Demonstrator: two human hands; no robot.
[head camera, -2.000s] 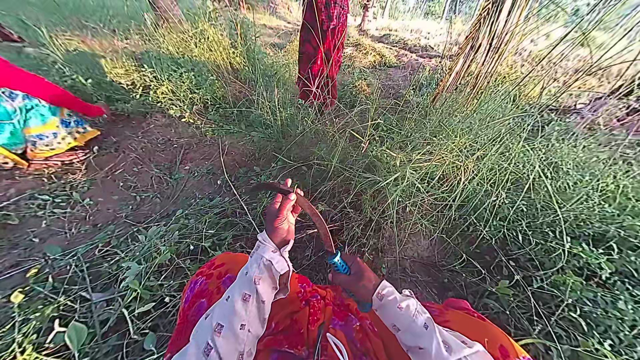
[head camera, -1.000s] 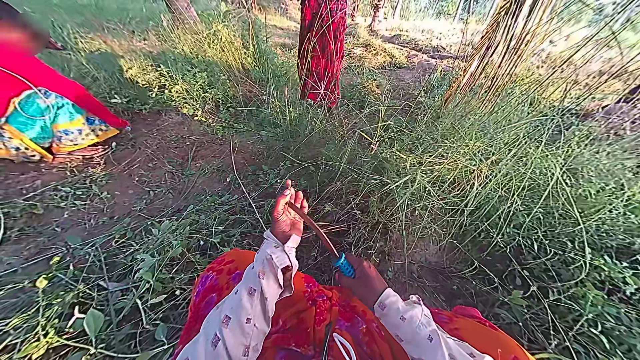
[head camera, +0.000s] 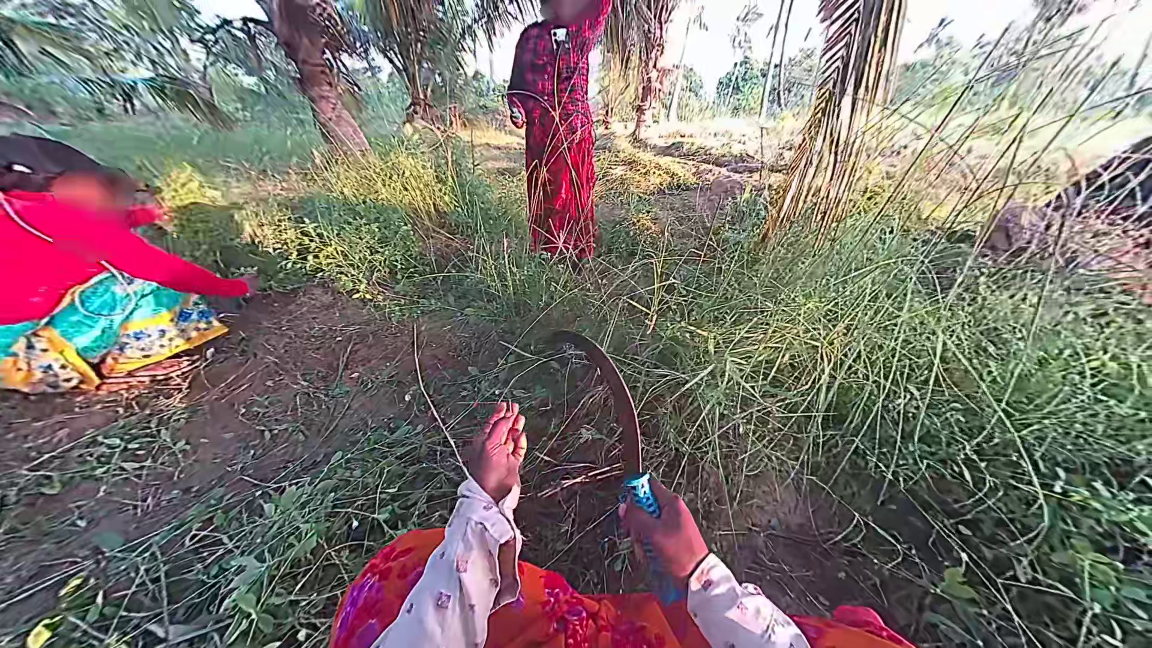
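My right hand (head camera: 668, 531) grips the blue-wrapped handle of a sickle (head camera: 627, 409), whose curved, rust-brown blade points up and bends left at the tip. To its left, my left hand (head camera: 498, 453) is raised, apart from the blade, its fingers bunched loosely together; whether something small is between them cannot be told. Tall green grass (head camera: 774, 360) stands just beyond the blade and to the right. Under and left of my hands lie low leafy plants (head camera: 306, 522) and cut-looking stems. Orange and red patterned cloth (head camera: 558, 612) covers my lap.
A crouching person in a red top (head camera: 99, 261) reaches toward the ground at the left. Another person in red checked clothing (head camera: 560, 153) stands ahead. Bare brown soil (head camera: 297, 360) lies between the plants. Palm trunks (head camera: 319, 81) and a dry hanging frond (head camera: 837, 117) rise behind.
The left hand, on the blade two seconds ago, has come away from it. The sickle has swung more upright in the right hand. The view has tilted up.
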